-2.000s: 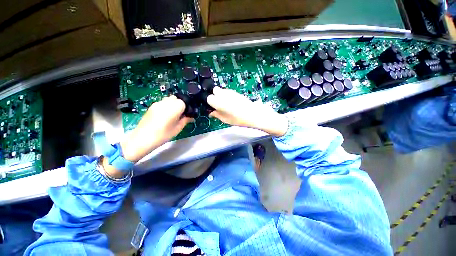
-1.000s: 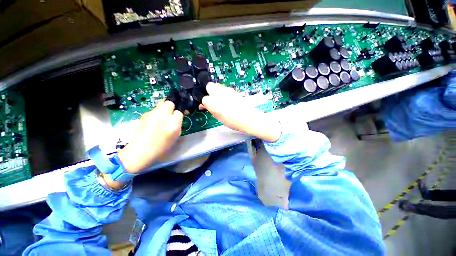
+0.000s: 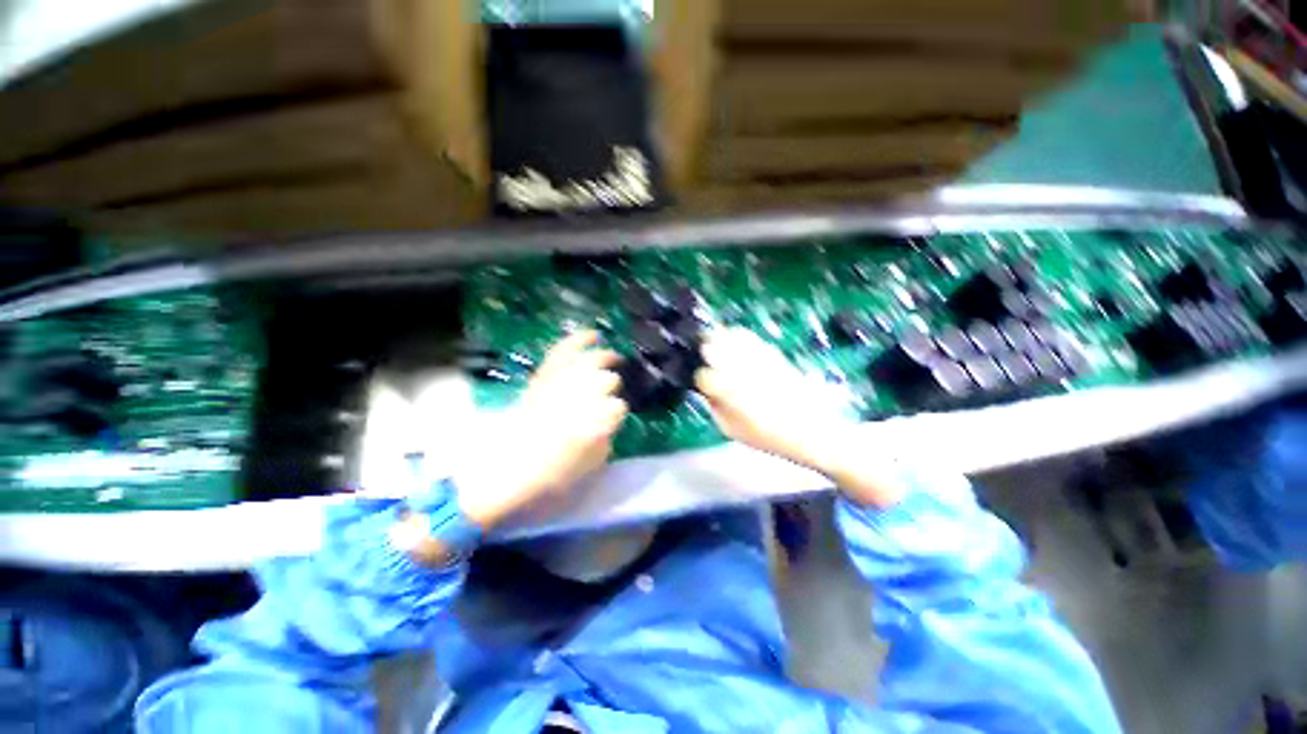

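Observation:
The frame is blurred. A cluster of black capacitors (image 3: pixel 662 318) stands on the green circuit board (image 3: pixel 509 304) in front of me. My left hand (image 3: pixel 571 409) is at the near left side of the cluster, its fingers closed against a dark capacitor. My right hand (image 3: pixel 757 390) is at the near right side, its fingertips closed on another dark capacitor. The lower ends of these capacitors are hidden or blurred, so I cannot tell how they sit on the board.
A metal rail (image 3: pixel 1003 427) runs along the near edge. More capacitors (image 3: pixel 996 351) stand on the board to the right. A dark gap (image 3: pixel 337 366) lies left. Brown cartons (image 3: pixel 874 101) and a black bin (image 3: pixel 571 108) are behind. A neighbour's blue sleeve (image 3: pixel 1254 488) is at right.
The view has tilted up and shifted left, so the line appears lower and further right, with more of the cartons and bin visible. Both hands remain at the capacitor cluster.

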